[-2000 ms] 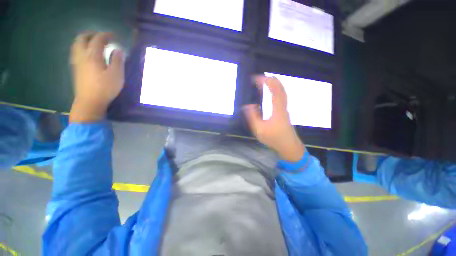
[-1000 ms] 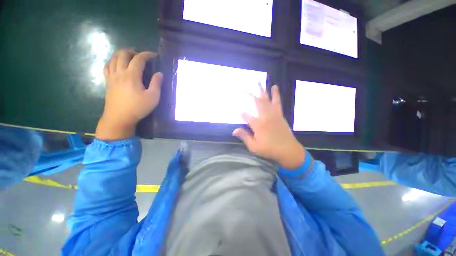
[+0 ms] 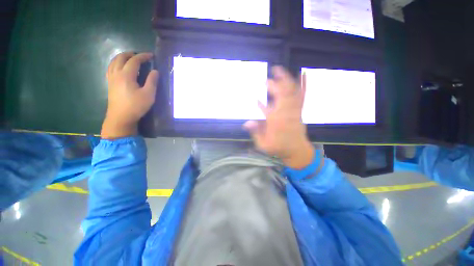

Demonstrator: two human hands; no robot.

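Note:
Several tablets with lit white screens lie in the pockets of a black foam tray point(image 3: 218, 42). The near left tablet point(image 3: 218, 88) and near right tablet point(image 3: 340, 96) show plain white. The far right tablet point(image 3: 340, 14) shows faint grey lines; the far left one point(image 3: 223, 9) is cut by the frame's top. My left hand point(image 3: 130, 91) rests at the tray's left edge, fingers curved, partly over the edge. My right hand point(image 3: 283, 114) is blurred, fingers apart and empty, over the divider between the two near tablets; whether it touches is unclear.
The green mat bench point(image 3: 62, 78) lies to the left, with a light reflection. A pale metal piece point(image 3: 396, 8) is at the top right. Dark objects point(image 3: 442, 104) stand at the right. Blue sleeves of other people point(image 3: 26, 163) show at both sides. The floor has yellow lines.
My left hand, earlier raised with a small white thing near its fingers, is at the tray's left edge. My right hand moved from the right tablet to the left one, then slightly right.

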